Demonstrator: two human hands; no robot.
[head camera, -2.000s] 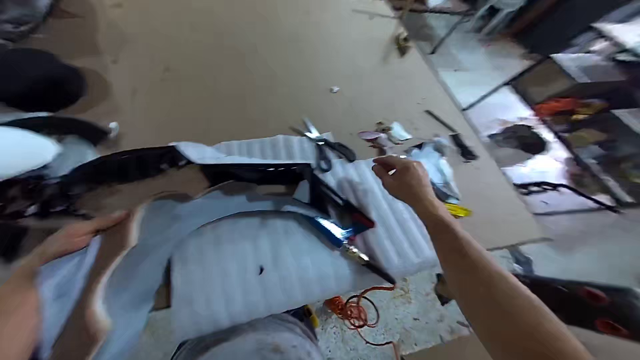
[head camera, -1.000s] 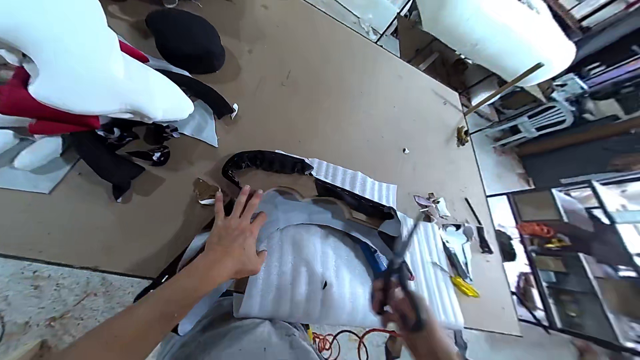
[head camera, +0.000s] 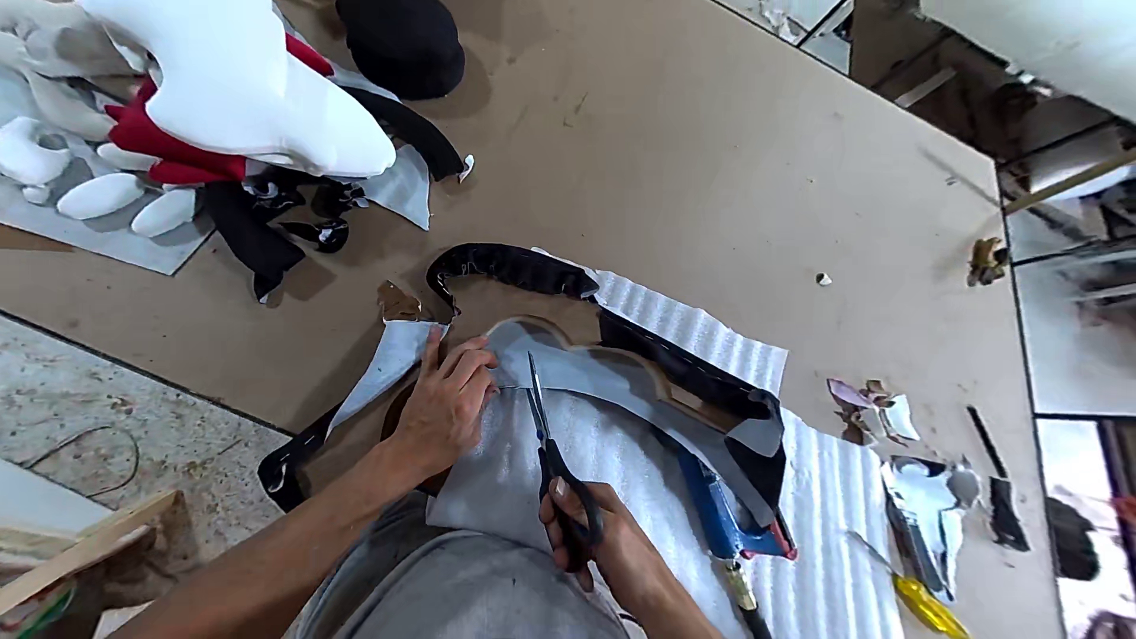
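Note:
My right hand (head camera: 586, 532) grips a pair of black-handled scissors (head camera: 543, 422), whose blades point away from me and lie over the edge of a grey curved, scalloped panel (head camera: 599, 377). My left hand (head camera: 448, 399) presses on the left part of this panel, fingers spread, beside a pale grey fabric flap (head camera: 388, 359). Black fabric trim (head camera: 510, 266) curls loosely around the panel's far side. Beneath lies white ribbed foam sheeting (head camera: 821, 524). A blue air tool (head camera: 710, 506), with a hose fitting, rests partly under the panel's right end.
A yellow-handled screwdriver (head camera: 927, 608) lies at the right, near scraps (head camera: 874, 408) and a black-handled tool (head camera: 1003, 510). White padded shapes (head camera: 257, 98), red fabric and a black cushion (head camera: 404, 44) occupy the tabletop (head camera: 674, 177) at far left.
Two seconds ago the scissors lay on the foam; my right hand took hold of them and has brought them left to the panel. My left hand is further along the panel. The view has swung left.

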